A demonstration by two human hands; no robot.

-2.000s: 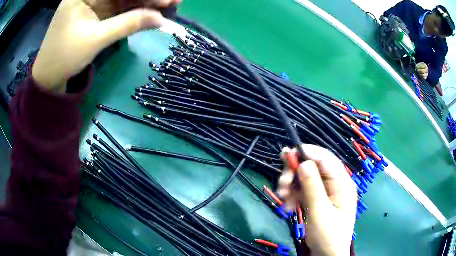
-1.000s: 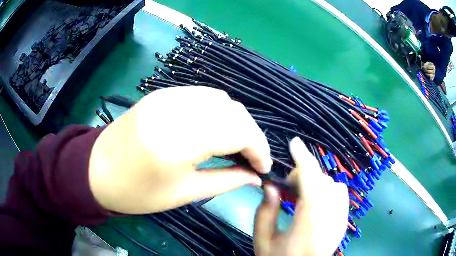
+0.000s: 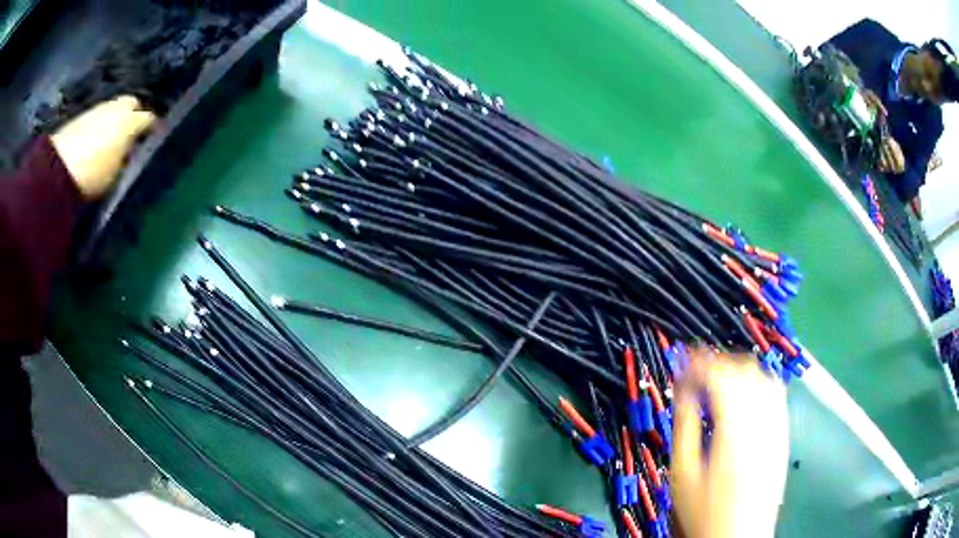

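Note:
My left hand [image 3: 103, 145] is inside the black parts bin [image 3: 226, 68] at the upper left, its fingertips low among the dark pieces; whether it holds one cannot be seen. My right hand [image 3: 731, 436] is blurred at the lower right, over the blue and red terminal ends [image 3: 773, 284] of the large cable pile [image 3: 505, 189]. What its fingers touch is hidden. The smaller cable pile [image 3: 305, 399] lies at the lower left. A stray cable [image 3: 478, 394] lies crosswise between the piles.
The green bench has a pale edge strip [image 3: 778, 100] curving along its far side. A person [image 3: 894, 95] in dark clothing and a cap handles cables at the upper right. Something whitish lies at the lower left edge.
My hands were together mid-bench on a dark cable; they are now apart. My left hand has moved up and left into the bin, my right hand to the right over the terminal ends.

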